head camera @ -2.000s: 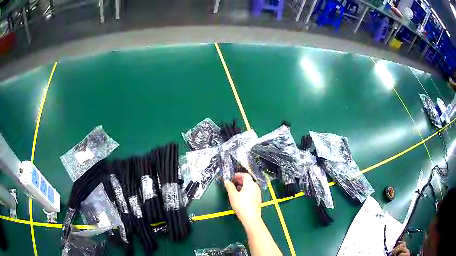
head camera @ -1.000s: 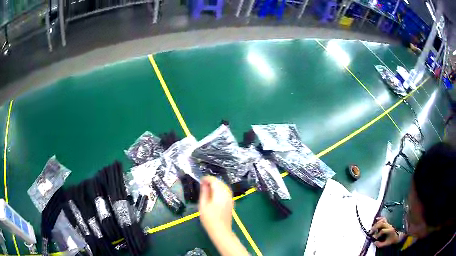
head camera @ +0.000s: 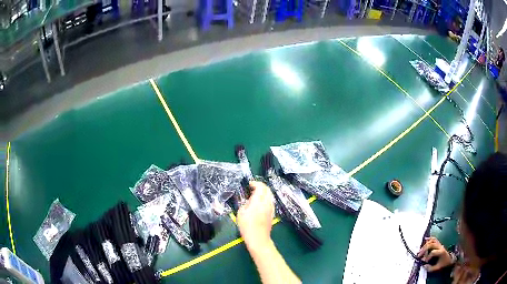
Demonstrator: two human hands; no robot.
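My right hand (head camera: 257, 216) is in the middle, fingers closed round the lower part of a narrow black bundle (head camera: 242, 158) that points away from me. A crinkled clear plastic bag (head camera: 214, 186) lies against its left side. My left hand is not in view. To the right lie a black bundle with a shiny band (head camera: 292, 202) and a clear bag (head camera: 303, 157) over another wrapped bundle (head camera: 333, 189). To the left, clear bags (head camera: 151, 184) and short black pieces overlap. Longer black bundles (head camera: 119, 219) with shiny bands stand side by side at lower left.
Green tabletop (head camera: 222, 111) with yellow lines. A small clear bag (head camera: 54, 228) and a pale box (head camera: 19, 269) are at far left. At right are a tape roll (head camera: 394, 187), a white sheet (head camera: 378, 244) and a person's hand (head camera: 436, 255) on a black wire harness (head camera: 442, 175).
The view has swung to the right. The clear bag in the middle has moved left, off the bundles beside it. The narrow black bundle now shows at my right hand.
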